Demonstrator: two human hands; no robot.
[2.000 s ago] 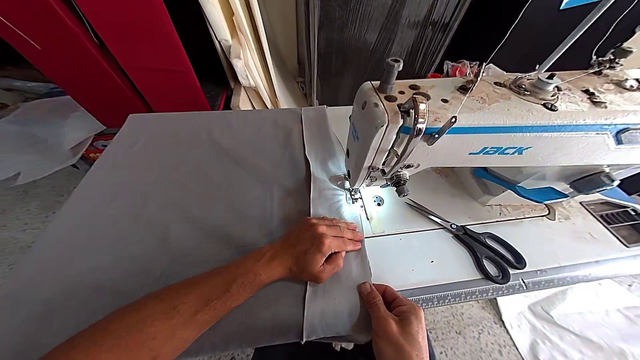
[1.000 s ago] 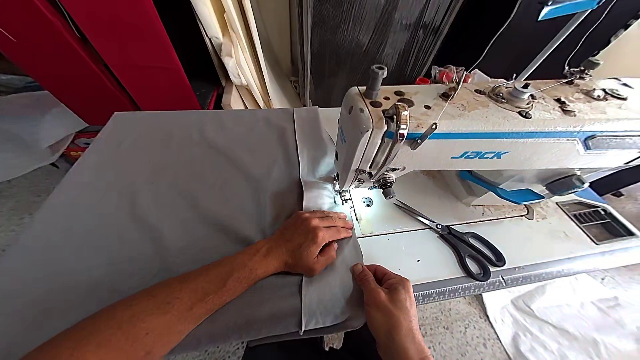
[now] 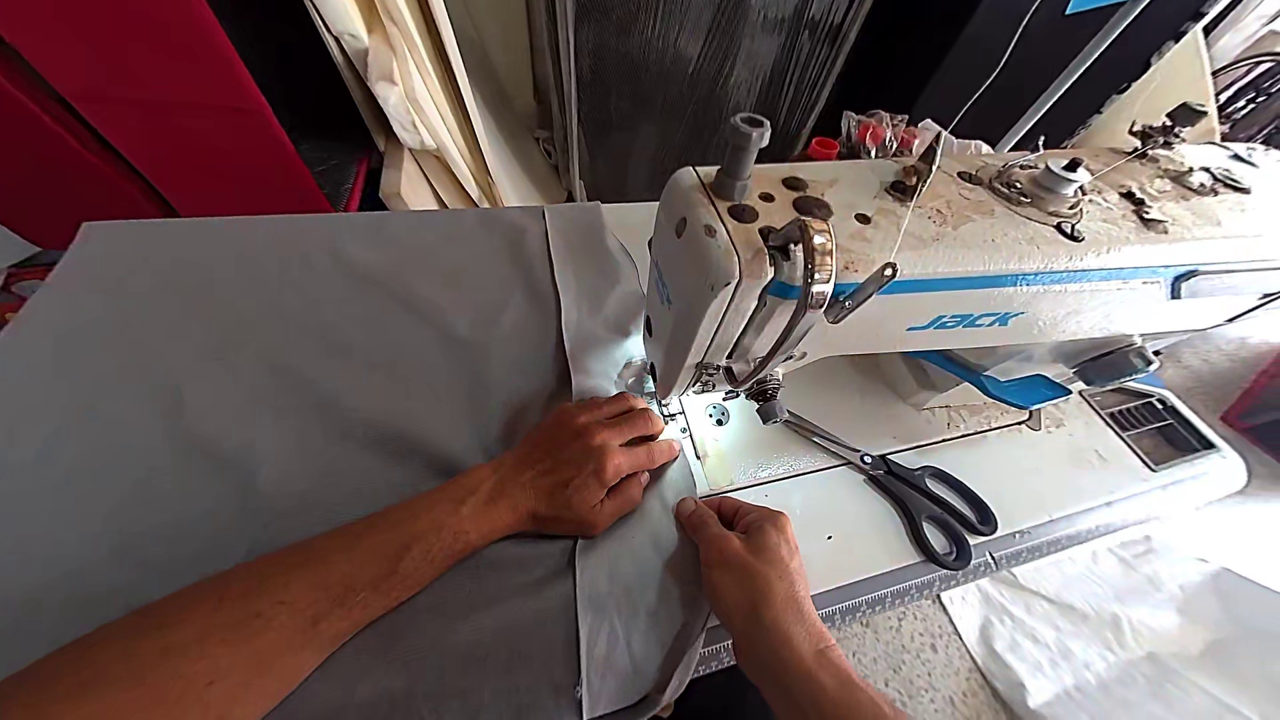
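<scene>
Grey fabric (image 3: 300, 340) covers the left of the sewing table, with a folded strip (image 3: 635, 600) along its right edge. That edge runs beneath the needle area of a white Jack sewing machine (image 3: 960, 240), where a lamp glows. My left hand (image 3: 595, 465) lies on the strip just in front of the presser foot, fingers curled and pressing the cloth. Nearer the table's front, my right hand (image 3: 745, 560) pinches the strip's right edge between thumb and fingers. Black-handled scissors (image 3: 900, 490) rest on the machine bed, right of my right hand, their blades pointing toward the needle area.
A measuring tape strip (image 3: 880, 600) runs along the table's front edge. White cloth (image 3: 1130, 620) lies at the lower right. Behind the table stand red panels (image 3: 170, 100) and cream fabric (image 3: 400, 80). A tray (image 3: 1150, 425) is set in the table at right.
My left hand has come closer to the presser foot, still on the fabric. My right hand keeps hold of the strip's edge.
</scene>
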